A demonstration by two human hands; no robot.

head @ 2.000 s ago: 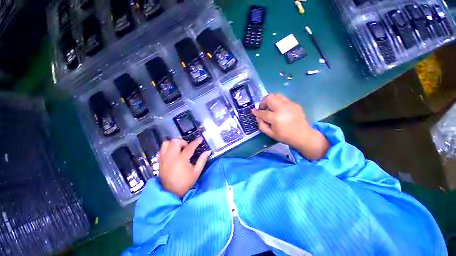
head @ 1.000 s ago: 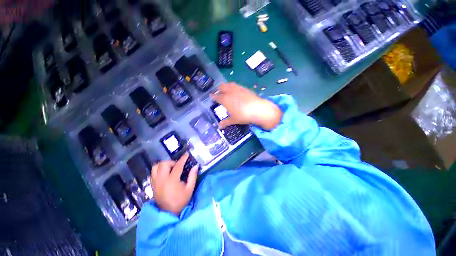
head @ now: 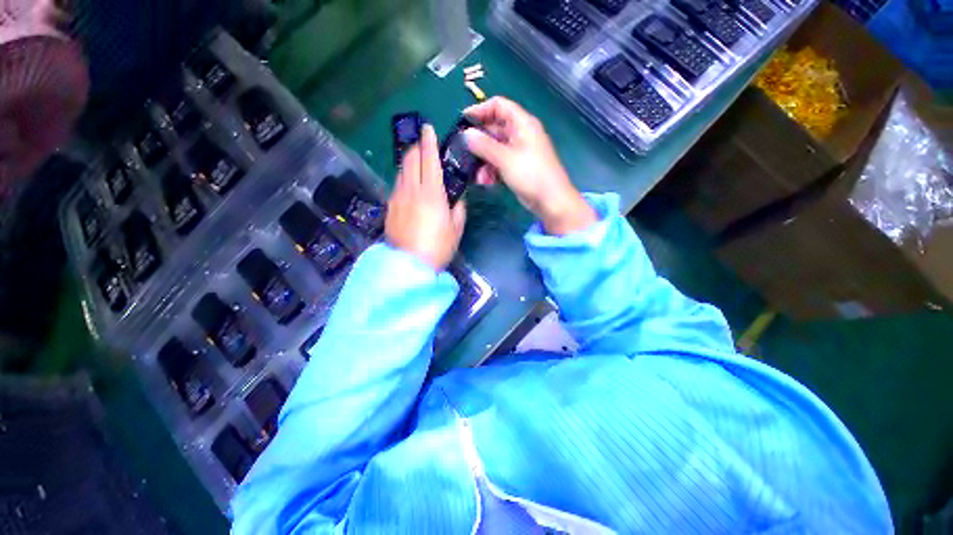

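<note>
My left hand (head: pixel 421 204) and my right hand (head: pixel 519 157) are together above the green bench, in front of the near tray. Both hold a black phone (head: pixel 458 165) between them, tilted, partly covered by fingers; which side faces up is hard to tell. A second keypad phone (head: pixel 408 130) with its screen showing lies just beyond my left hand's fingers, partly hidden by them. The near clear blister tray (head: pixel 149 364) holds several black open-back phones. My left sleeve hides its right part.
Another tray of phones (head: pixel 214 52) lies beyond it at left. A tray of keypad phones (head: pixel 648 145) is at upper right. Pale cylinders (head: pixel 474 75) lie by a metal post (head: pixel 454 40). Cartons (head: pixel 805 246) hold yellow scraps and clear plastic. A person's pinkish sleeve (head: pixel 42 89) shows upper left.
Both hands have left the tray's front row and moved up to the bench, where they now hold a phone together. The view has shifted to the right.
</note>
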